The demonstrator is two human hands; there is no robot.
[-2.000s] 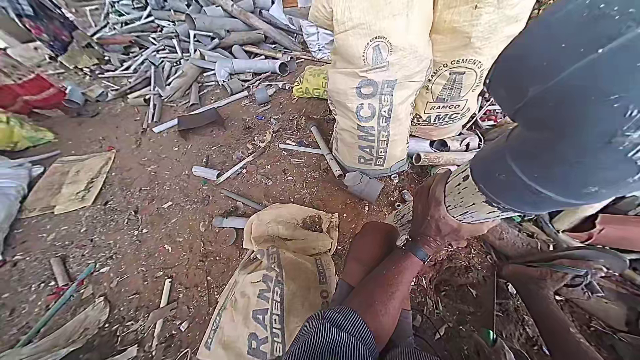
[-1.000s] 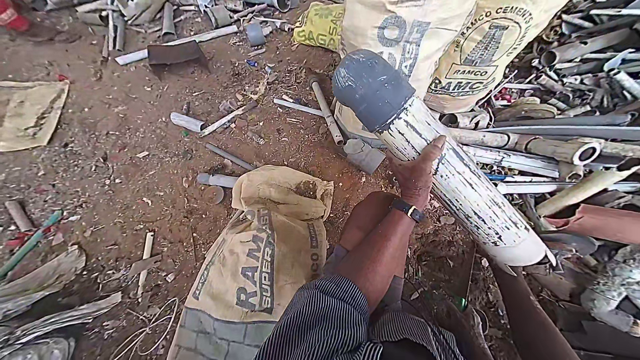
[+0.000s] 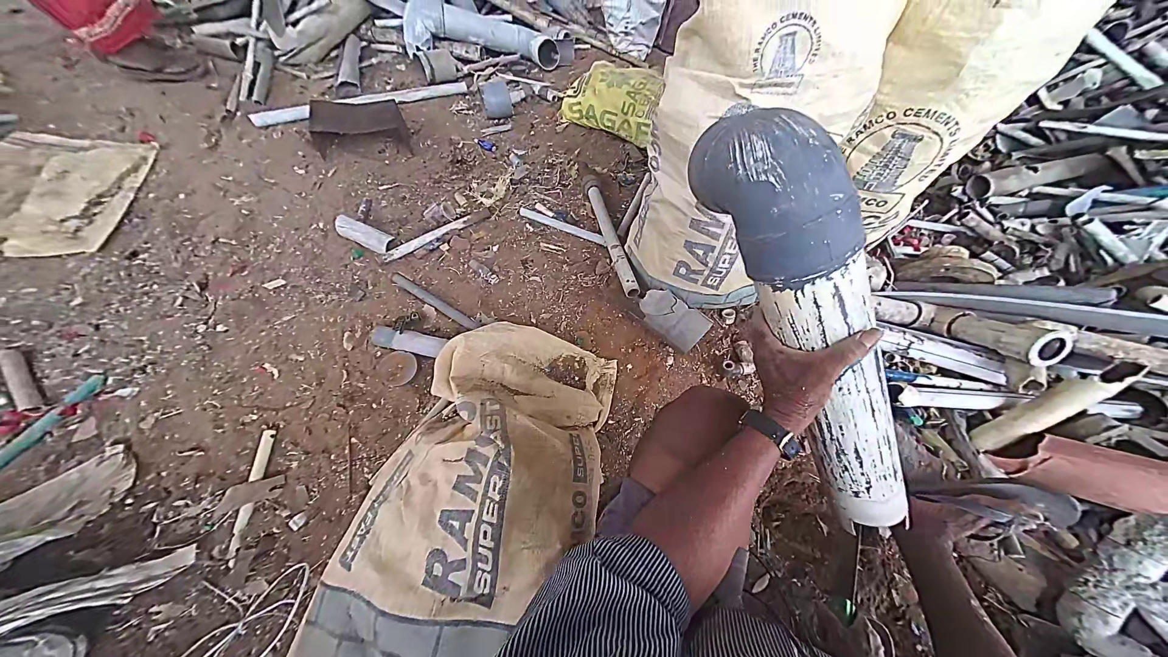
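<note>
My left hand (image 3: 808, 370), with a dark watch at the wrist, is wrapped around a white, paint-streaked plastic pipe (image 3: 844, 401). A dark grey elbow fitting (image 3: 780, 196) covers the pipe's upper end, in front of the upright cement sacks. The pipe stands tilted, its pale lower end low on the right. Beside that end is what looks like my right hand (image 3: 940, 518), dark and partly hidden; its grip is unclear. Below the pipe's end, a narrow dark strip (image 3: 847, 570) points downward; what it is cannot be told.
Two upright cement sacks (image 3: 680, 219) stand behind the pipe; another cement sack (image 3: 520, 511) lies before my knee. Scrap pipes (image 3: 1013, 338) are heaped at right, more pipes (image 3: 484, 32) at the back. A yellow bag (image 3: 613, 102) and loose pipe pieces (image 3: 611, 239) lie on the soil.
The pipe has swung from a steep slant towards a more upright position in my left hand. Two seconds ago its grey elbow filled the upper right, close to the camera.
</note>
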